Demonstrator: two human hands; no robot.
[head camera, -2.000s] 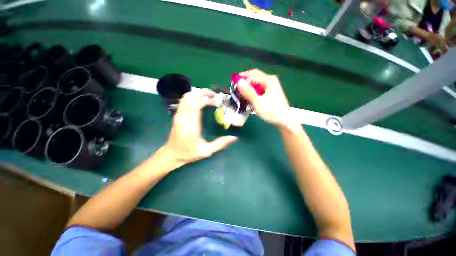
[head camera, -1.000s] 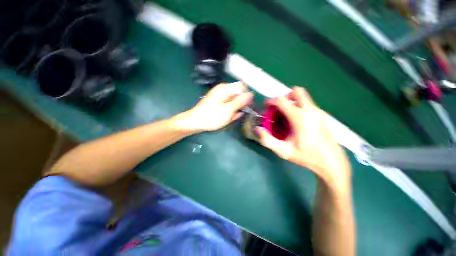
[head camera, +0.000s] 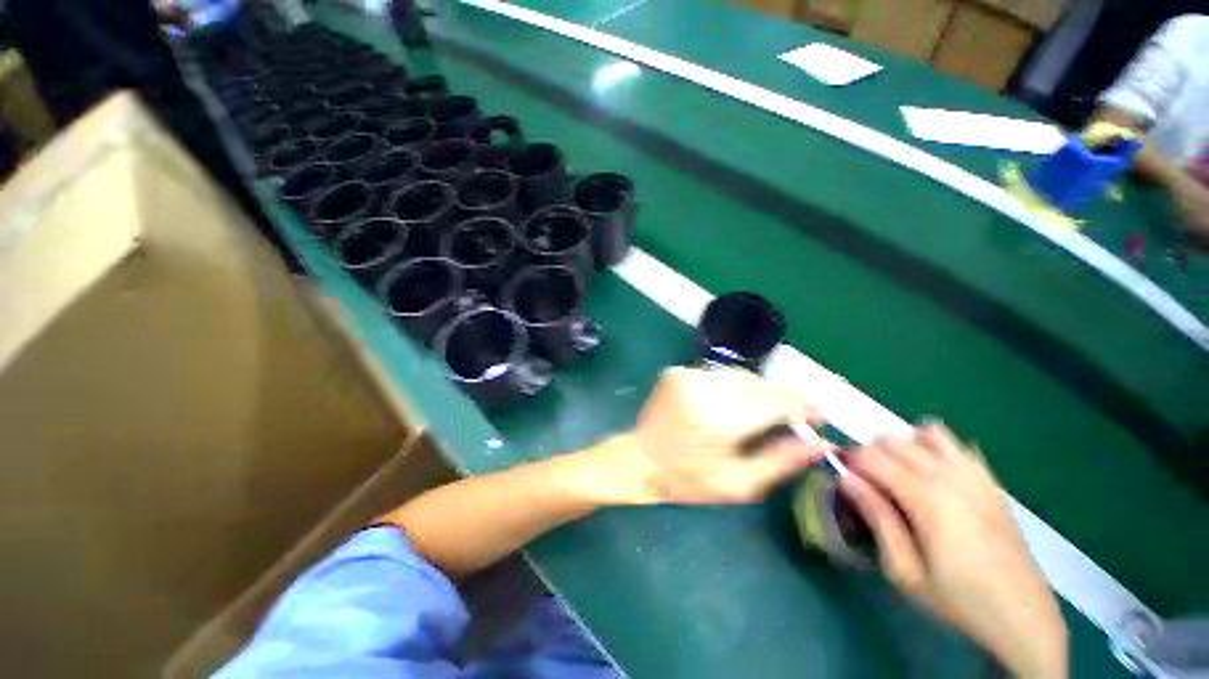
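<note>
A motor/heater unit (head camera: 825, 519) with a yellowish lower part is in my right hand (head camera: 948, 531), low right of centre; its top is hidden by the fingers. My left hand (head camera: 723, 435) pinches a thin white lead (head camera: 829, 452) that runs to the unit between my hands. A single black housing (head camera: 743, 326) stands upright just beyond my left hand, at the white rail; its lower part is hidden by the hand.
Rows of black housings (head camera: 484, 345) stand at the left of the green worktop (head camera: 663, 584). A large carton (head camera: 146, 345) is at the near left. Across the belt are white sheets (head camera: 831, 62), a blue object (head camera: 1085, 167) and a person's arm. A grey post is at the lower right.
The view has swung left, bringing the carton and more housings into sight. The unit in my right hand is turned, and its magenta part no longer shows. My left hand stays at the lead.
</note>
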